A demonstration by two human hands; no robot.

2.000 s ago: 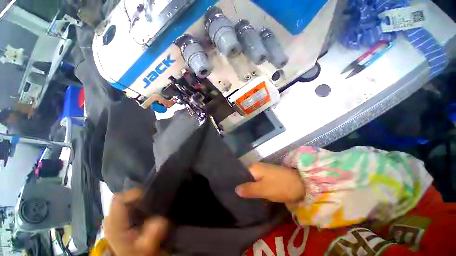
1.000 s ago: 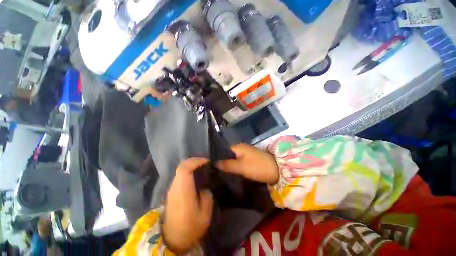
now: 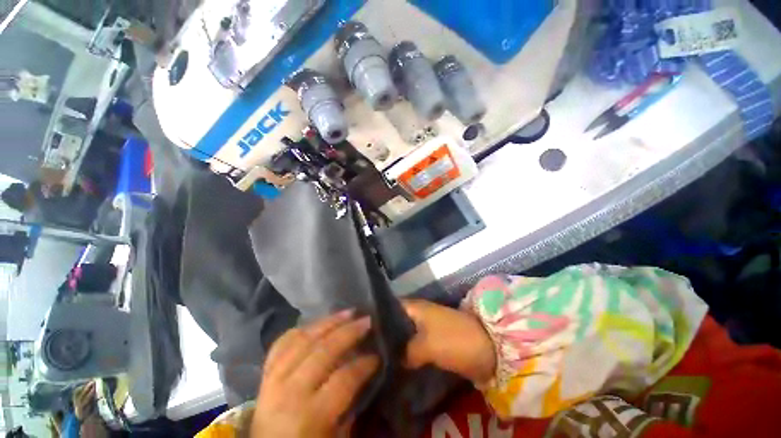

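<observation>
A dark grey garment piece (image 3: 312,257) runs from the presser foot area (image 3: 338,192) of the white and blue JACK overlock machine (image 3: 248,111) down toward my lap. My left hand (image 3: 317,372) lies on the cloth with its fingertips at the folded edge. My right hand (image 3: 445,342) is on the other side of that edge, its fingers partly hidden behind the cloth, which it holds. The two hands are close together below the needle area. The cloth's edge runs up from them to the foot.
More dark grey cloth (image 3: 214,248) hangs at the left. Snips (image 3: 632,107), blue striped cloth with a tag (image 3: 736,90) and a ruler edge (image 3: 599,224) are at the right. The machine bed plate (image 3: 437,229) is beside the foot. A blue crate (image 3: 134,175) stands far left.
The cloth, spread open two seconds ago, is now folded together along its edge. My hands have come together at that edge and sit slightly lower than one second ago.
</observation>
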